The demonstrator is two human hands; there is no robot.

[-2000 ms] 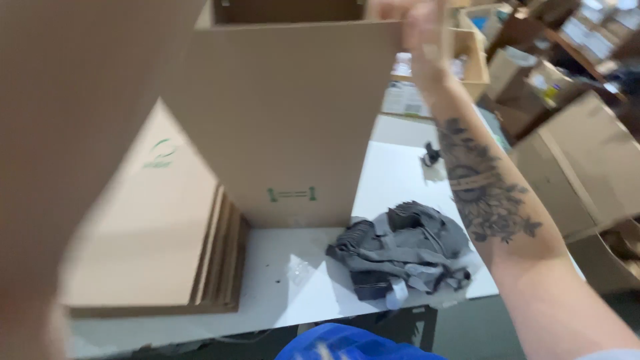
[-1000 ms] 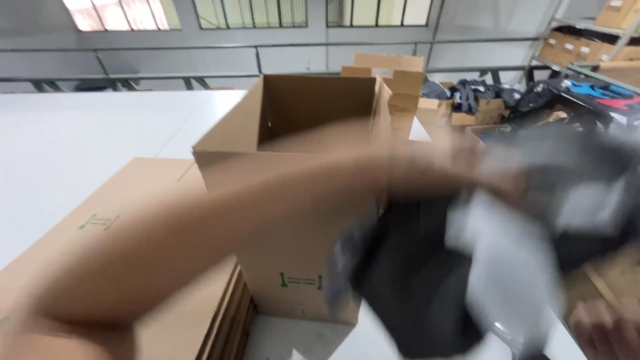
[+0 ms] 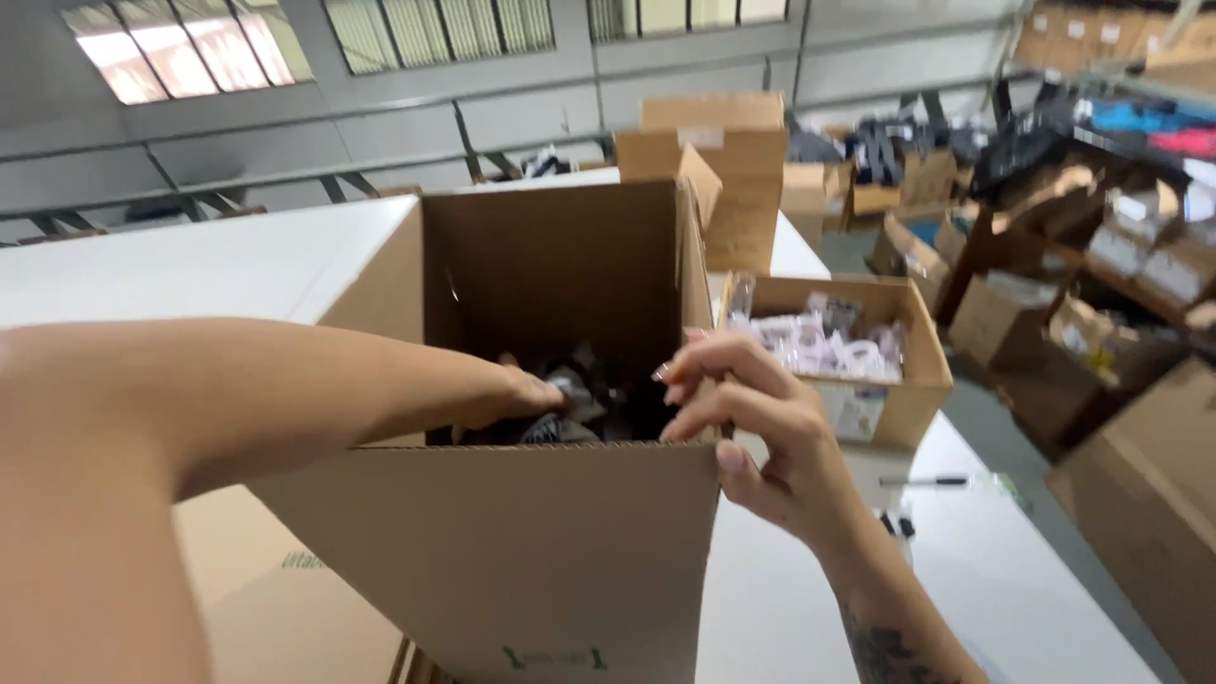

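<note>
A tall open cardboard box (image 3: 532, 551) stands upright on the white table in front of me. My left hand (image 3: 518, 394) reaches down inside it, at dark and grey fabric items (image 3: 570, 408) in shadow. Whether its fingers grip the fabric is hidden by blur and shade. At the box's near right corner, my right hand (image 3: 741, 408) has its fingers curled and apart over the rim, with nothing seen in them.
Flattened cardboard boxes (image 3: 275, 579) lie stacked at the left. Right of the tall box stands a smaller cardboard box (image 3: 883, 408) of clear-wrapped pieces. Another carton (image 3: 750, 209) is behind. A dark, thin tool (image 3: 926, 482) lies on the white table (image 3: 1007, 560).
The crumpled dark grey fabric that lay on the table, then was swung up blurred at the right, is gone from there. My left hand is now down inside the tall box.
</note>
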